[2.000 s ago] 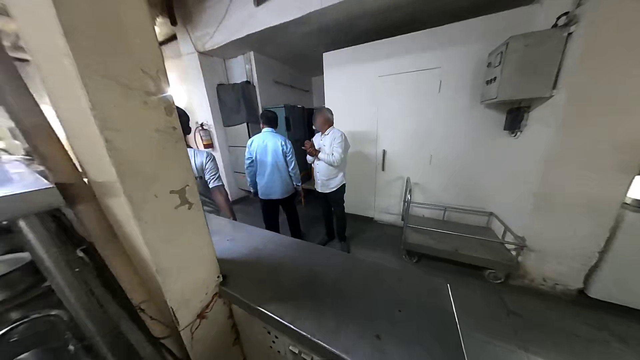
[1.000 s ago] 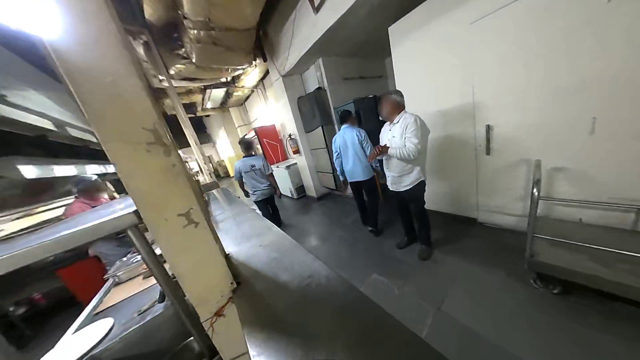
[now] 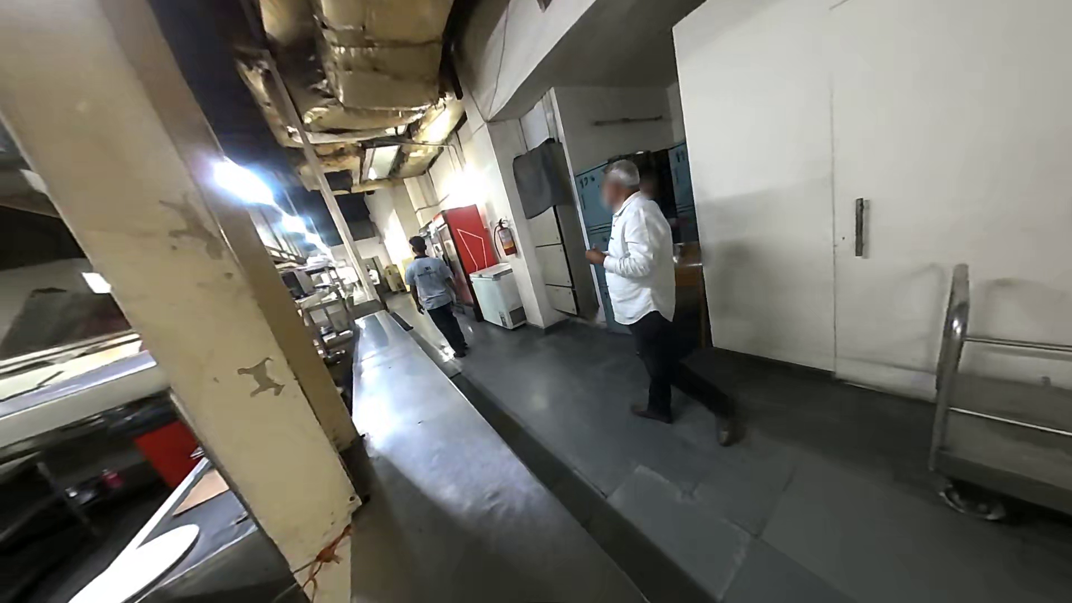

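Observation:
Neither my left hand nor my right hand shows in the head view. Close in front of me a long stainless steel counter (image 3: 452,452) runs away toward the back of the room. A cream-painted pillar (image 3: 209,327) with chipped paint rises at its left side. Low at the left lies a white oval plate or board (image 3: 142,565) on a lower metal surface.
A person in a white shirt (image 3: 643,260) stands mid-stride right of the counter; another in a grey shirt (image 3: 432,283) is farther off. A metal trolley (image 3: 1005,452) stands at right by the white wall. A white chest freezer (image 3: 498,295) and a red cabinet (image 3: 467,243) are farther back.
The view has swung left. The person in the white shirt has turned to face left, hands still in front. The person in the grey shirt is farther away. The one in light blue is no longer seen.

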